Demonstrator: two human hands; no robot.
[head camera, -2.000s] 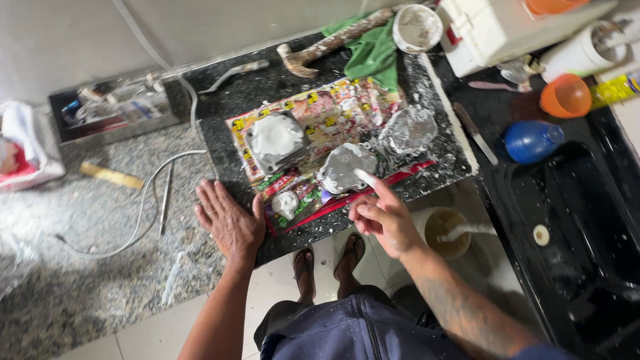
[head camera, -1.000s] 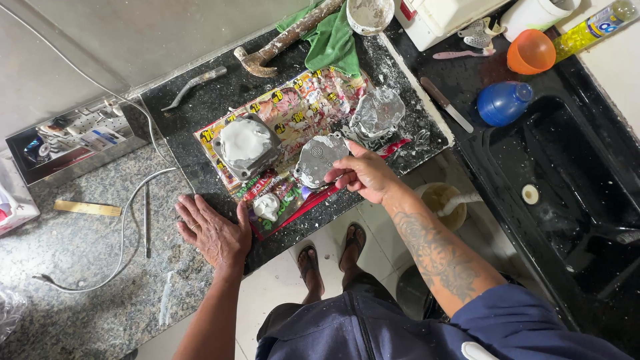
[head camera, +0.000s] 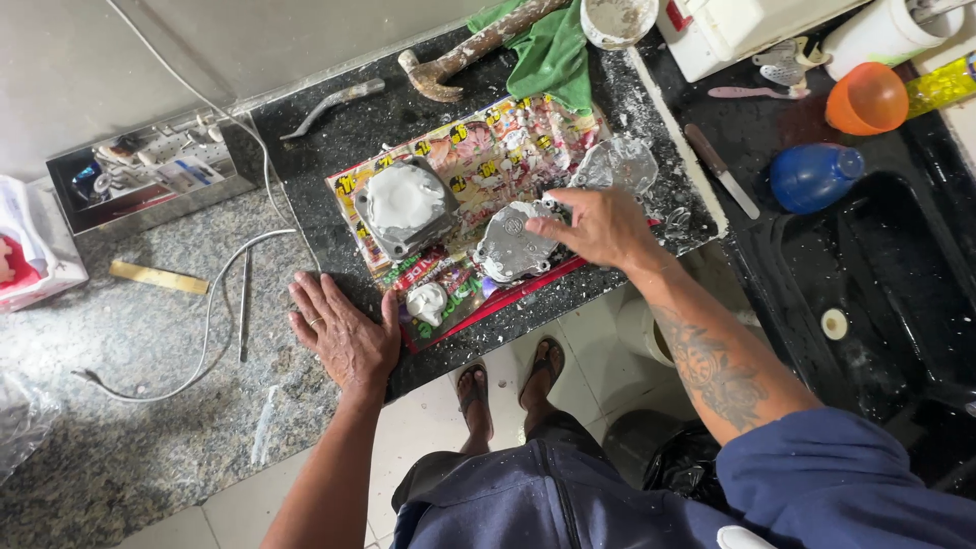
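My left hand (head camera: 347, 332) lies flat with spread fingers on the counter, left of a printed paper sheet (head camera: 473, 164). My right hand (head camera: 602, 229) is over the right edge of a round metal plate (head camera: 518, 242) smeared with white material; its thumb and index finger are apart and touch or hover just above that edge. Another metal plate (head camera: 625, 164) lies behind the hand, partly hidden. On the sheet's left stands a square metal block (head camera: 404, 206) filled with white plaster-like material. A lump of white material (head camera: 427, 303) sits at the front left corner of the sheet.
A hammer (head camera: 480, 49), a green cloth (head camera: 553, 69) and a white-crusted bowl (head camera: 619, 19) are at the back. On the right lie a knife (head camera: 722, 171), a blue rubber bowl (head camera: 816, 178), an orange bowl (head camera: 868, 99) and a black sink (head camera: 900, 305). A cable (head camera: 210, 335) crosses the left counter.
Two seconds ago my right index finger pointed at the front metal plate; now that hand is at the plate's right edge with thumb and index apart. My left hand has stayed on the counter.
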